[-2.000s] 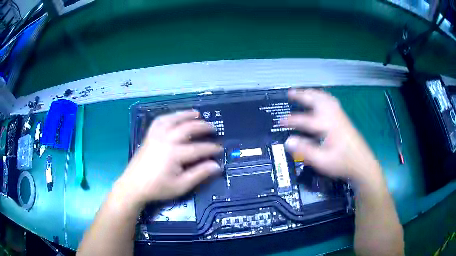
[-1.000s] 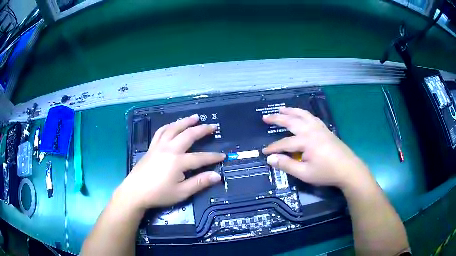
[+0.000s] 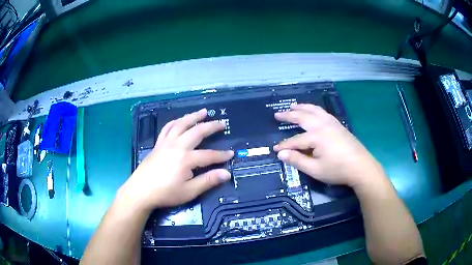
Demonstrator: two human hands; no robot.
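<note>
The laptop's open underside (image 3: 253, 121) faces up on the green mat, with the battery pack (image 3: 248, 111) across its upper part. My left hand (image 3: 178, 160) rests on the left half, fingers spread, index fingertip by the left end of the blue-and-white labelled stick (image 3: 253, 152). My right hand (image 3: 323, 147) rests on the right half, thumb and index fingertips near the stick's right end. Neither hand visibly holds a thing. Black heat pipes (image 3: 259, 205) curve below. The hands hide parts of the battery pack and the fan areas.
A pale metal rail (image 3: 227, 71) runs behind the laptop. At left are a blue pouch (image 3: 60, 128), a green strip (image 3: 80, 150), a tape roll (image 3: 27, 197) and small parts. At right lie tweezers (image 3: 407, 121) with a red-tipped tool, and black foam holding device parts (image 3: 444, 124).
Both hands, blurred and slightly raised two seconds ago, have come down onto the underside. Since one second ago they have kept nearly the same pose, and the whole view has shifted slightly.
</note>
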